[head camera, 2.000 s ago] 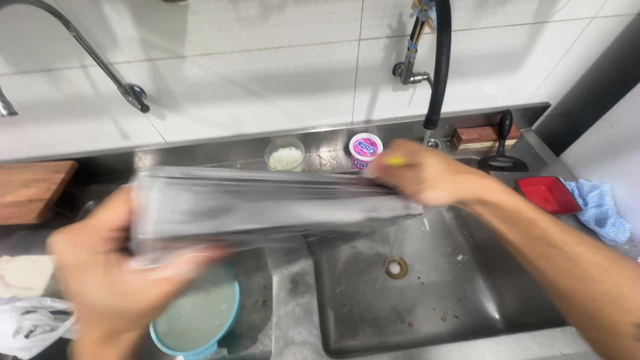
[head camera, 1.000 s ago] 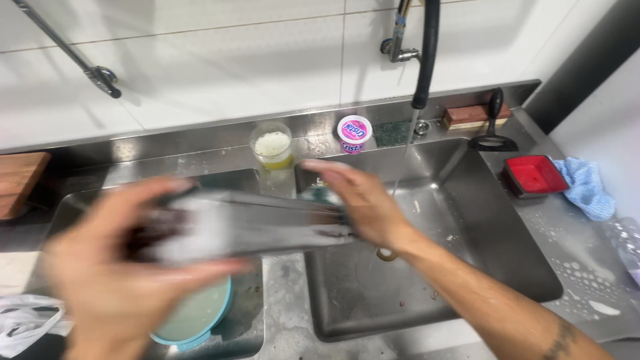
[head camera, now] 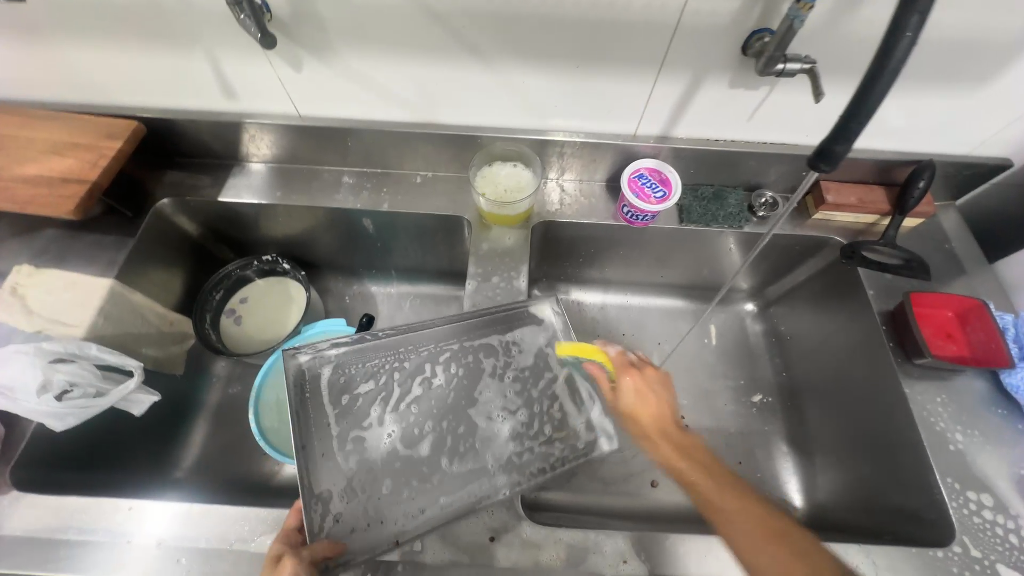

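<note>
A rectangular metal baking tray (head camera: 448, 424), its inner face streaked with suds, tilts over the divider between two sink basins. My left hand (head camera: 298, 548) grips its lower left corner. In my right hand (head camera: 640, 392) is a yellow sponge (head camera: 588, 354), pressed near the tray's right edge. Water runs from a black hose spout (head camera: 832, 148) into the right basin (head camera: 784, 400), passing behind my right hand. Part of a light blue tub (head camera: 270, 412) with cloudy liquid shows behind the tray's left side, beside a black pot (head camera: 210, 308) holding whitish liquid.
On the back ledge stand a clear cup of yellow foamy liquid (head camera: 506, 192), a pink Cristal tub (head camera: 650, 192), a green scouring pad (head camera: 714, 206) and a brick-like block (head camera: 868, 204). A black utensil (head camera: 886, 254) and red container (head camera: 952, 330) lie right; a wooden board (head camera: 64, 160) and plastic bag (head camera: 72, 384) left.
The tray, earlier seen nearly edge-on and raised, now shows its sudsy inner face lower down. My left hand has moved down to its lower corner. The pot has come into sight.
</note>
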